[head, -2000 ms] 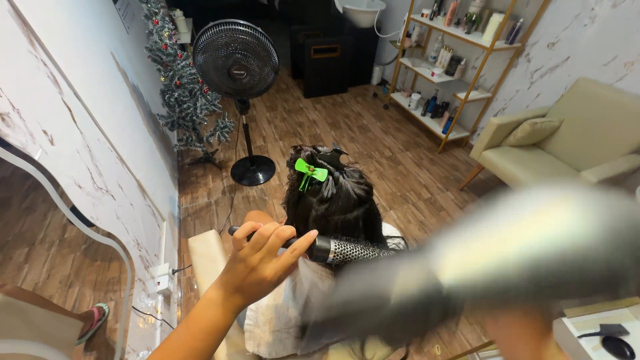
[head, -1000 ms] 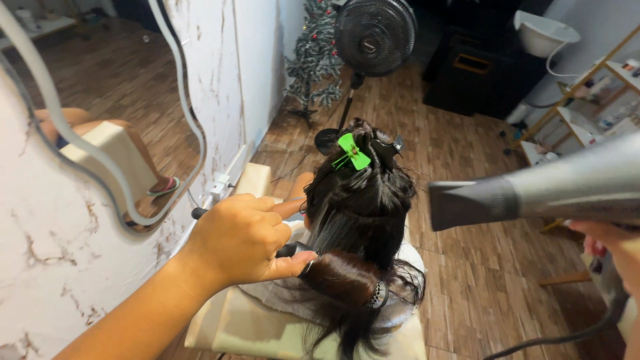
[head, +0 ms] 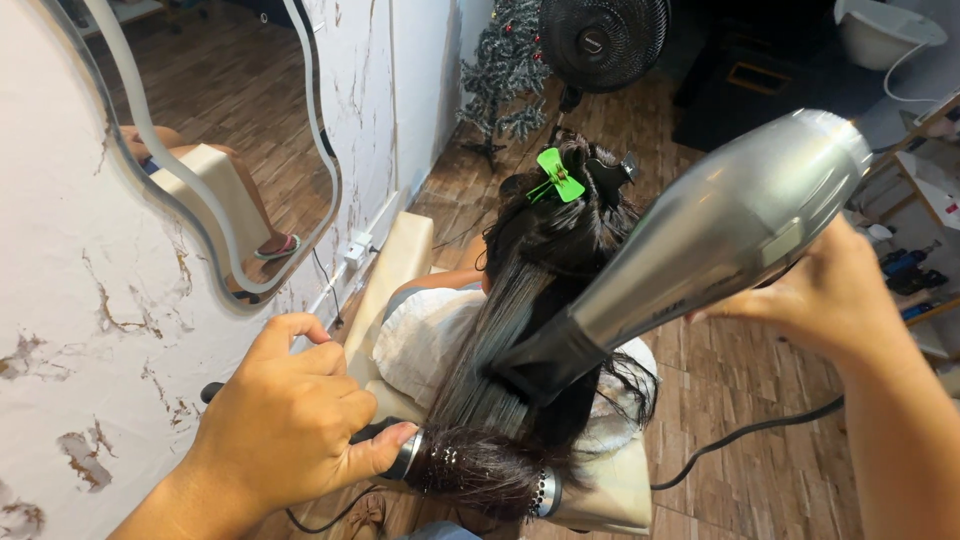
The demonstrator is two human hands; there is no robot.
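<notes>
My left hand (head: pixel 292 420) grips the black handle of a round metal-barrel hairbrush (head: pixel 550 491), with dark hair wrapped around the barrel. My right hand (head: pixel 802 292) holds a silver hair dryer (head: pixel 697 217) by its handle, which is mostly hidden. The dryer's black nozzle (head: pixel 551 364) lies over the stretched strand, above the brush. A seated person's dark hair (head: pixel 517 247) is pinned on top with a green claw clip (head: pixel 556 177) and a dark clip (head: pixel 611 180). A white cloth (head: pixel 420 337) covers the person's shoulders.
A wavy-edged mirror (head: pixel 330 180) hangs on the left wall. Beyond the cream chair (head: pixel 405 240) stand a black fan (head: pixel 604 41) and a small decorated tree (head: pixel 506 75). The dryer's cord (head: pixel 742 431) trails at right, near shelves with bottles (head: pixel 911 259). A white basin (head: pixel 889 34) is at the back.
The dryer has moved from the right side to over the hair, its nozzle now above the brush. The brush, seen bare two seconds ago, has hair around it. The view has swung left.
</notes>
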